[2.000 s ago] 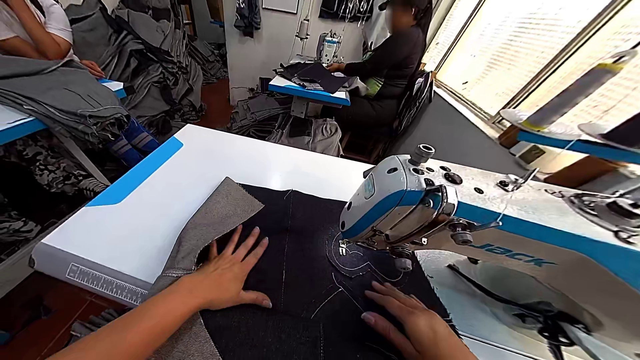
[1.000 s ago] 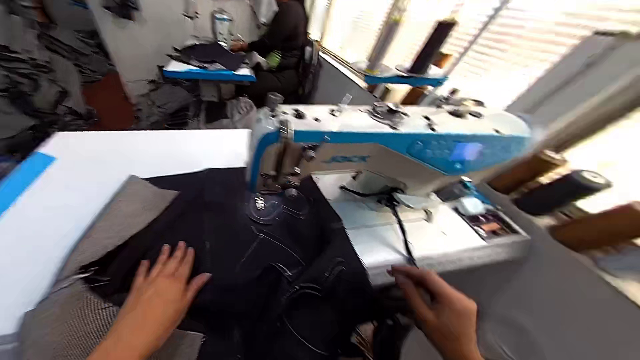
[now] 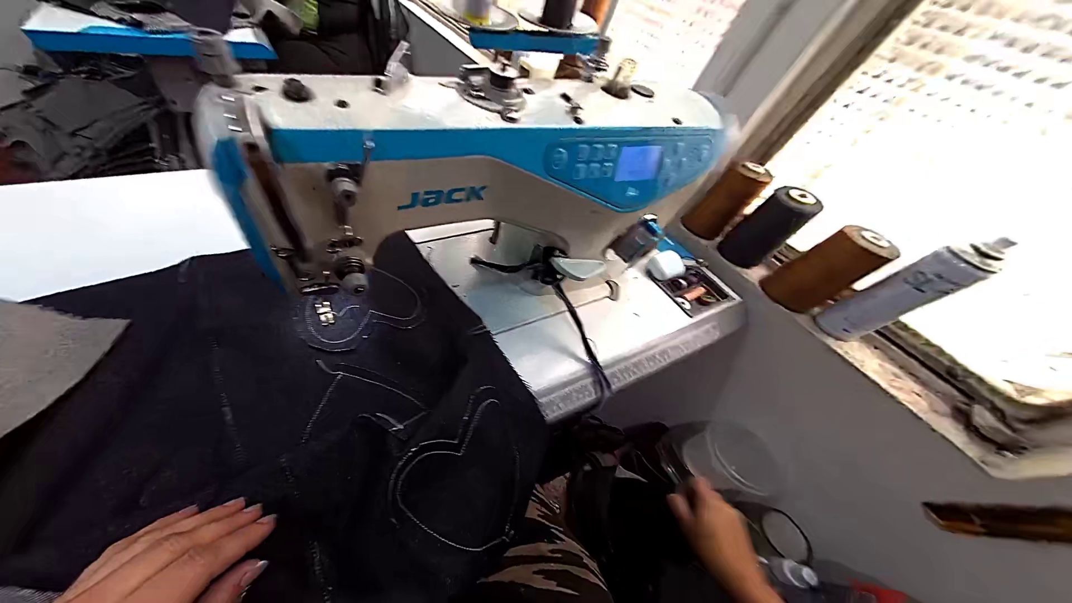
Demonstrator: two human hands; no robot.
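Note:
My left hand (image 3: 180, 557) lies flat on dark denim cloth (image 3: 167, 402) at the lower left, fingers together and pointing right. Pale stitched lines and a heart outline (image 3: 456, 486) mark the denim. Part of the cloth lies under the presser foot (image 3: 324, 313) of a Jack sewing machine (image 3: 469, 142). At the lower right, my right hand (image 3: 708, 523) is down beside the table, near a dark bag-like item and a clear round container (image 3: 729, 456). It is blurred, and whether it holds anything cannot be told.
Brown and dark thread cones (image 3: 829, 268) and a spray can (image 3: 913, 289) stand on the window ledge. A small tray (image 3: 695, 289) with bobbins is set in the table's right end. Grey cloth (image 3: 50, 360) lies at the left. Another blue-edged table (image 3: 142, 42) stands behind.
My right hand has left the cloth and gone down past the table's right edge. My left hand stays on the denim. The view has swung to the right and down.

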